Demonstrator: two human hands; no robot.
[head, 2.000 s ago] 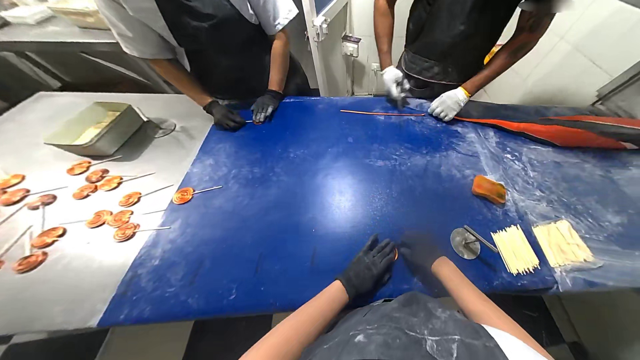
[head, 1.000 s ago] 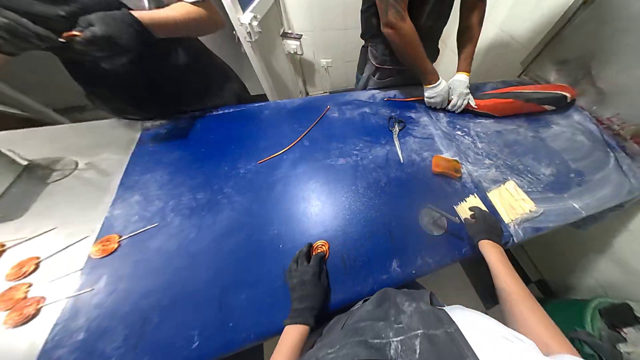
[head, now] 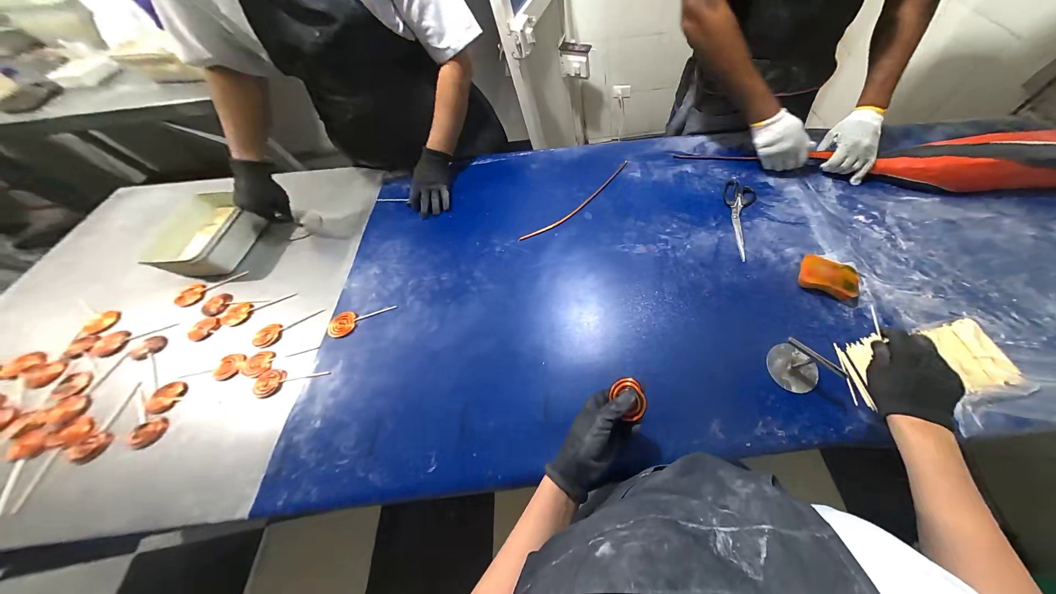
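Observation:
My left hand (head: 596, 439), in a black glove, holds a red-orange candy spiral (head: 629, 399) near the front edge of the blue table sheet (head: 462, 363). The gloved right hand (head: 914, 378) is over a pile of pale lollipop sticks (head: 860, 363); one stick stands up by its fingers, and whether it is gripped I cannot tell. Beside the pile lies a round metal disc with a handle (head: 794, 367). A second batch of sticks (head: 973, 353) lies to the right. Farther back are an orange block (head: 828, 277), scissors (head: 739, 219) and a thin candy rope (head: 575, 206).
Spiral lollipops (head: 268, 382) lie on the metal table (head: 190, 470) at left, one on the blue sheet's edge (head: 342, 323). A co-worker's black-gloved hand (head: 262, 191) is beside a plastic tub (head: 198, 239). Another co-worker's white-gloved hands (head: 853, 142) hold a striped candy mass (head: 973, 163).
My right hand has gone from beside my left hand to the sticks. The co-worker at left has lowered both hands to the tables. The view swung and came back.

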